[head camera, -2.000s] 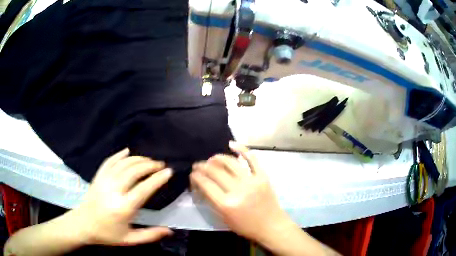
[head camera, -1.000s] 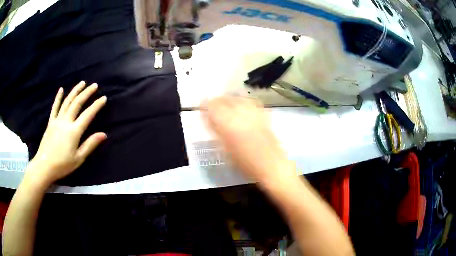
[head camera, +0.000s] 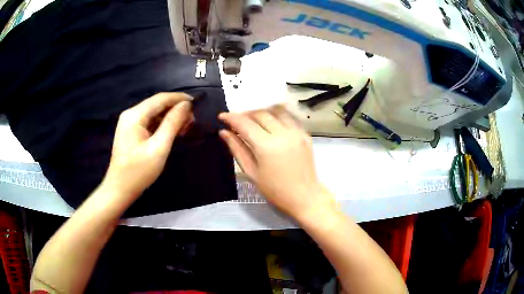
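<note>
The large black garment panel (head camera: 86, 92) lies flat on the left of the table, its right edge beside the bed plate. My left hand (head camera: 146, 135) is over the panel, thumb and fingers pinched on what looks like a small black strip (head camera: 199, 96), just below the presser foot (head camera: 200, 68). My right hand (head camera: 267, 149) is at the panel's right edge, slightly blurred, its fingertips close to my left ones; dark cloth behind hides whether it grips anything. Other loose black strips (head camera: 322, 92) lie spread on the bed plate (head camera: 333, 120).
The white JACK sewing machine (head camera: 368, 34) spans the top. A blue and yellow-green tool (head camera: 379, 127) lies by the strips. Scissors (head camera: 464, 177) and a dark-handled tool (head camera: 478, 152) lie at the table's right. Red baskets (head camera: 485, 229) stand below the front edge.
My left hand has lifted from flat on the panel and moved right, fingers now pinched. My right hand has come left to the panel's edge. The black strips have spread from one bunch.
</note>
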